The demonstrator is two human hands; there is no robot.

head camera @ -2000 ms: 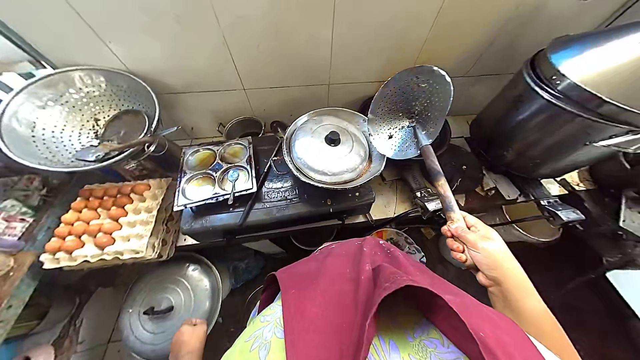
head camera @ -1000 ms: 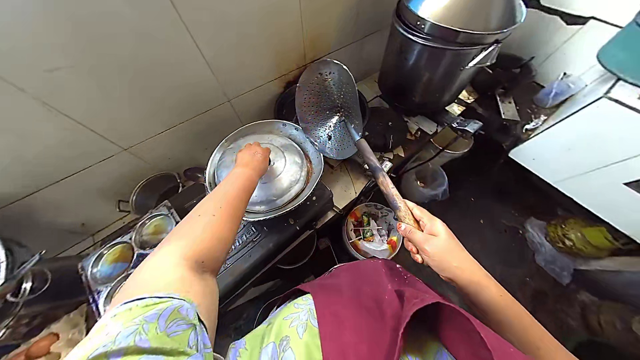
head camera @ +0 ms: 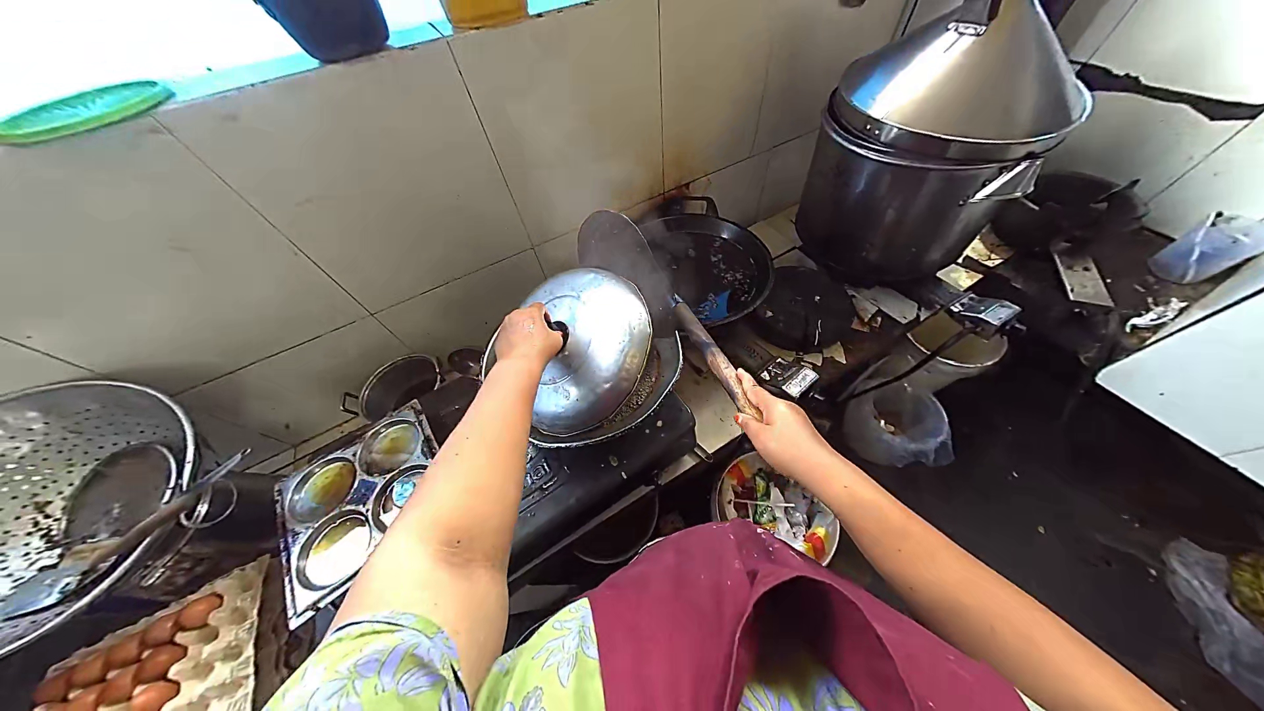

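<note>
My left hand (head camera: 530,338) grips the dark knob of a domed metal lid (head camera: 597,370), which is tilted up over a wide metal pan (head camera: 673,367) on a black gas stove (head camera: 553,494). Small dark pieces show inside the pan at the lid's lower right, and steam rises there. My right hand (head camera: 780,423) is closed around the wooden handle of a large perforated skimmer (head camera: 614,247). The skimmer's round head stands behind the lid, partly hidden by it and by steam.
A black pan (head camera: 713,267) sits behind the stove, left of a large steel pot (head camera: 874,202). At left are a four-cup egg pan (head camera: 326,491), a perforated metal basin (head camera: 183,425) and an egg tray (head camera: 237,617). A bowl (head camera: 829,548) with colourful scraps is below.
The lid, flat on the pan one second ago, is now raised and tilted in my left hand. Steam has appeared. The skimmer's head is now behind the lid.
</note>
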